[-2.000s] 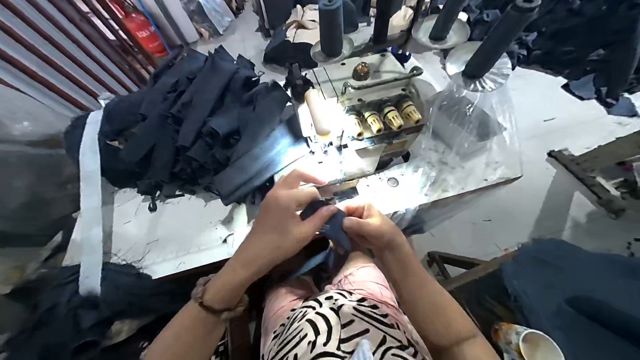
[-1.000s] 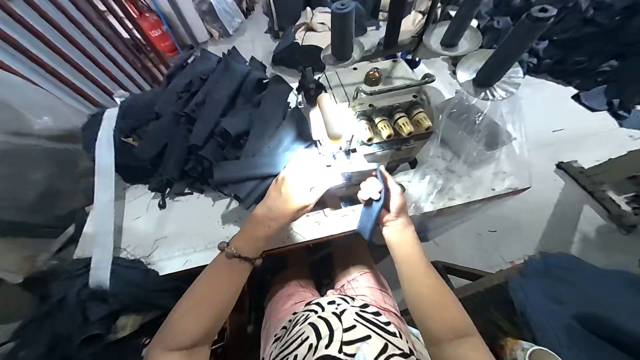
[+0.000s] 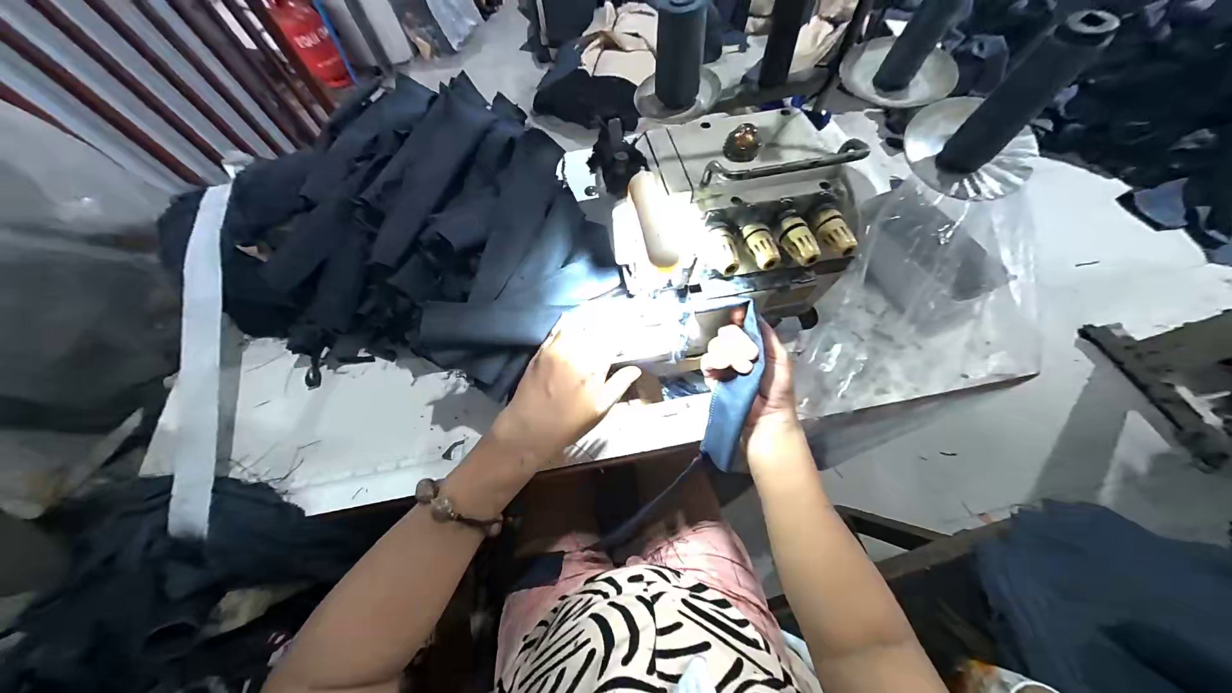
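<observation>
An overlock sewing machine [image 3: 770, 183] with yellow tension dials stands in front of me, its lamp glaring over the needle area. My left hand [image 3: 568, 375] lies at the left of the sewing area, thumb apart; glare hides its fingertips, and whether it holds cloth cannot be told. My right hand [image 3: 756, 371] has its fingers curled around a narrow blue fabric piece [image 3: 733, 414], just right of the needle area. The piece hangs over the table's front edge, with a thin dark strand trailing from its lower end toward my lap.
Dark fabric pieces [image 3: 404, 212] are heaped left of the machine on the white table [image 3: 337, 433]. A white strip [image 3: 200, 366] hangs over its left side. Dark thread cones [image 3: 680, 58] stand behind, a clear plastic bag [image 3: 943, 279] lies right, and blue cloth [image 3: 1107, 597] sits lower right.
Two seconds ago both hands were together on the blue fabric near my lap. They have since parted and moved up to the machine, with the fabric in my right hand.
</observation>
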